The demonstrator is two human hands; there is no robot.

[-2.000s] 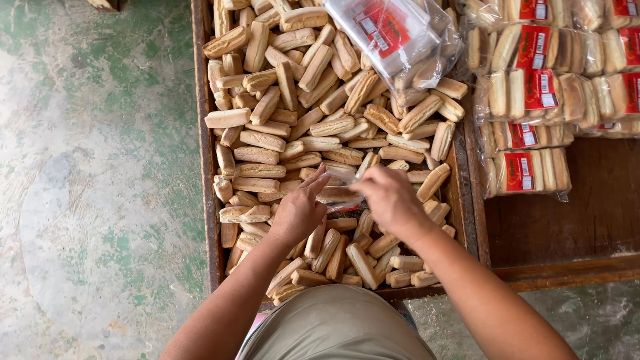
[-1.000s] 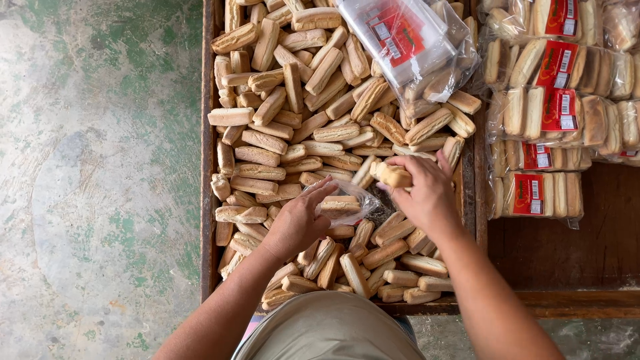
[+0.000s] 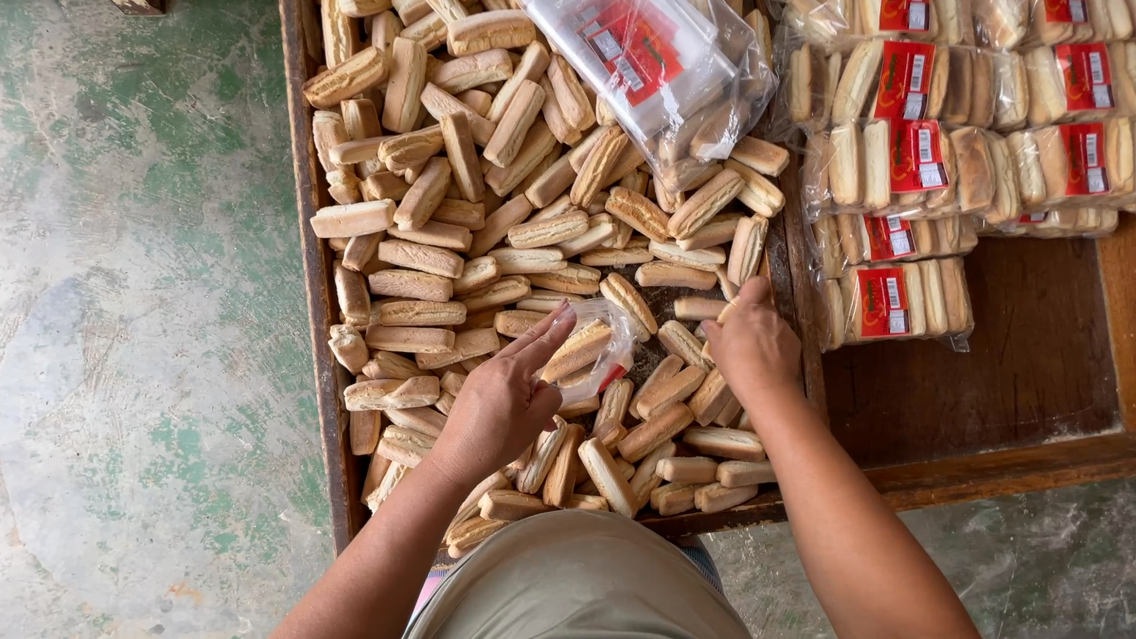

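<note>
My left hand (image 3: 510,395) holds a clear plastic bag (image 3: 621,333) at its left side, near the middle of a wooden tray (image 3: 311,266) heaped with finger-shaped biscuits (image 3: 417,285). A biscuit (image 3: 577,351) lies in the bag's mouth, and a bit of red shows at the bag's lower edge. To the right, my right hand (image 3: 754,342) reaches down among the loose biscuits by the tray's right wall. Its fingertips are at a biscuit, partly hidden, so whether they grip it cannot be told.
A clear bag of flat plastic bags with red labels (image 3: 639,58) lies on the heap at the top. Beyond the tray's right wall, filled biscuit packs (image 3: 896,302) are stacked in a second wooden tray (image 3: 994,382). Green and grey floor (image 3: 160,355) is at the left.
A second ago my right hand held biscuits beside the bag; now it is farther right, down at the loose ones. My left hand stays at the bag, whose mouth stands wider.
</note>
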